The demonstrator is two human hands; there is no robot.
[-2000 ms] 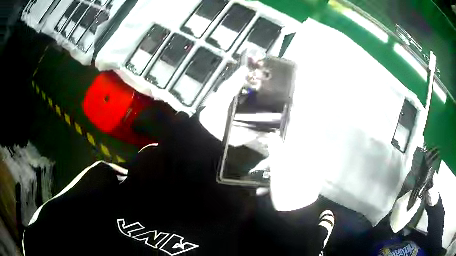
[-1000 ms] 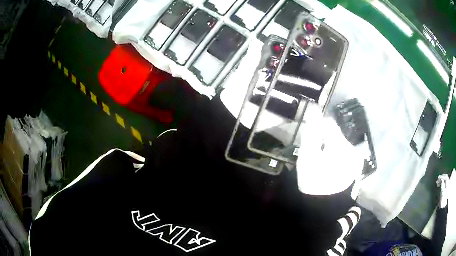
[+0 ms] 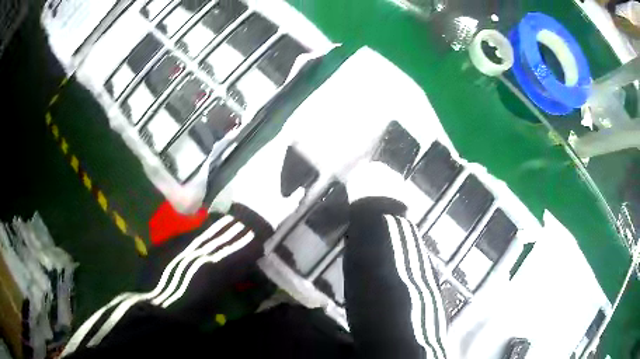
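Observation:
My left hand point(image 3: 261, 191), in a white glove, is at the left end of the nearer white-lined tray point(image 3: 365, 73), beside a dark phone frame point(image 3: 296, 172) that it partly covers. My right hand point(image 3: 375, 182), also white-gloved, reaches over the middle of the tray, close below another phone frame point(image 3: 396, 146). Both gloves blend into the white liner and their fingers are not clear, so any grip cannot be told. More black-edged frames, such as one by my right hand point(image 3: 436, 170), lie in two rows.
Another white-lined tray point(image 3: 156, 167) with phone frames lies at the upper left. A blue tape roll point(image 3: 530, 66) and a small pale roll point(image 3: 484, 52) lie at the upper right. A red stool point(image 3: 172, 223) is below the left tray. A further white sheet point(image 3: 561, 273) is at the right.
The view has shifted, bringing the tape rolls in. The two phone frames held up in front of me are no longer lifted there. Both my hands now reach forward over a tray with frames.

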